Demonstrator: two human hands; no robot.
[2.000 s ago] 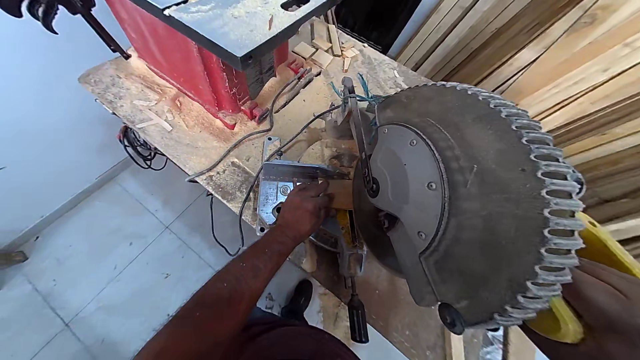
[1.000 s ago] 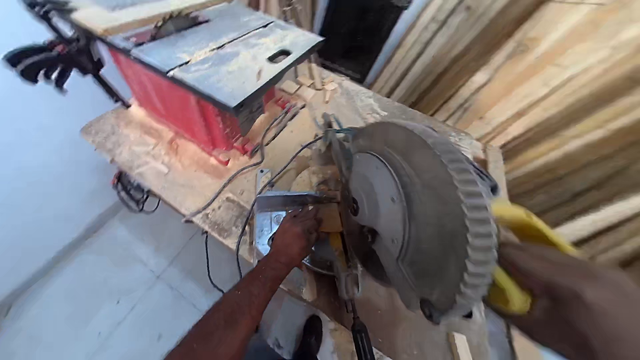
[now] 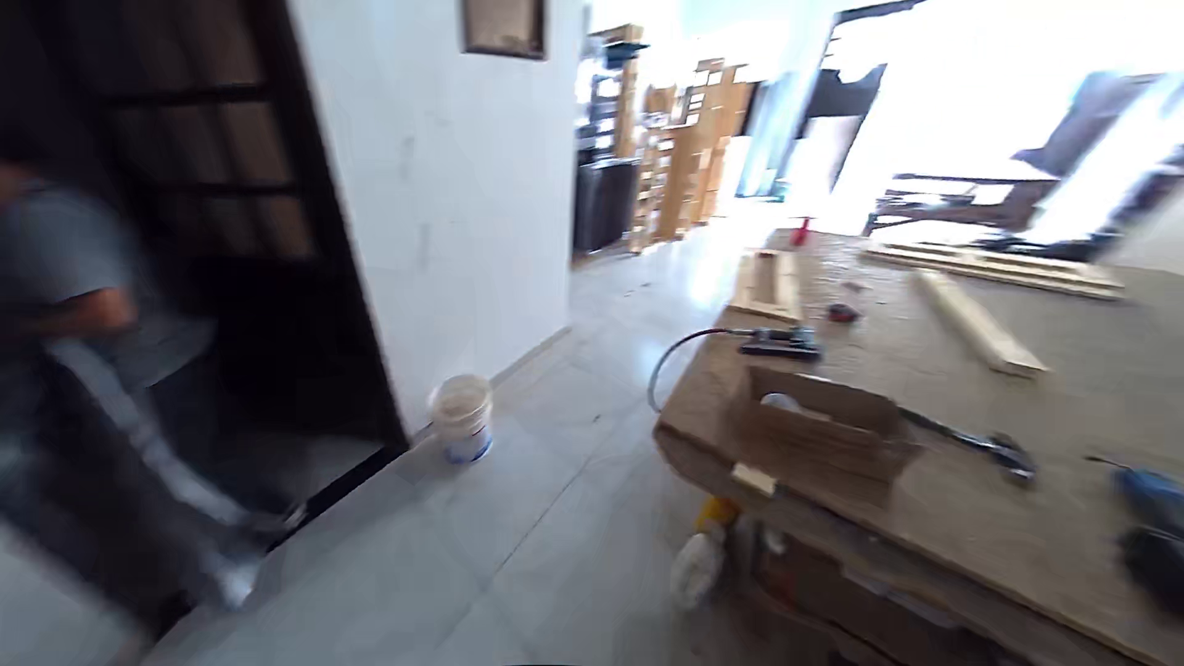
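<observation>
Neither my left hand nor my right hand shows in the head view, which is blurred. On the right stands a wooden workbench [image 3: 980,546]. An open cardboard box [image 3: 814,444] sits at its near left corner, with a claw hammer [image 3: 1008,455] lying to the right of it. Behind the box lies a pneumatic nailer or stapler [image 3: 780,343] with a hose [image 3: 668,361] hanging off the bench edge. Farther back are a small wooden frame [image 3: 786,285] and a loose wood piece [image 3: 980,322]. A blue and black power tool [image 3: 1152,518] is at the right edge.
A person [image 3: 83,296] is at the left by a dark doorway [image 3: 324,231]. A white bucket [image 3: 462,418] stands on the tiled floor against the wall [image 3: 444,185]. Long wood strips [image 3: 999,266] lie at the bench's far side, and wooden pieces [image 3: 689,166] stand upright farther back.
The view has swung away from the miter saw to another bench and a doorway. Earlier, my left hand was at the saw's fence and my right at its yellow handle; both have left view.
</observation>
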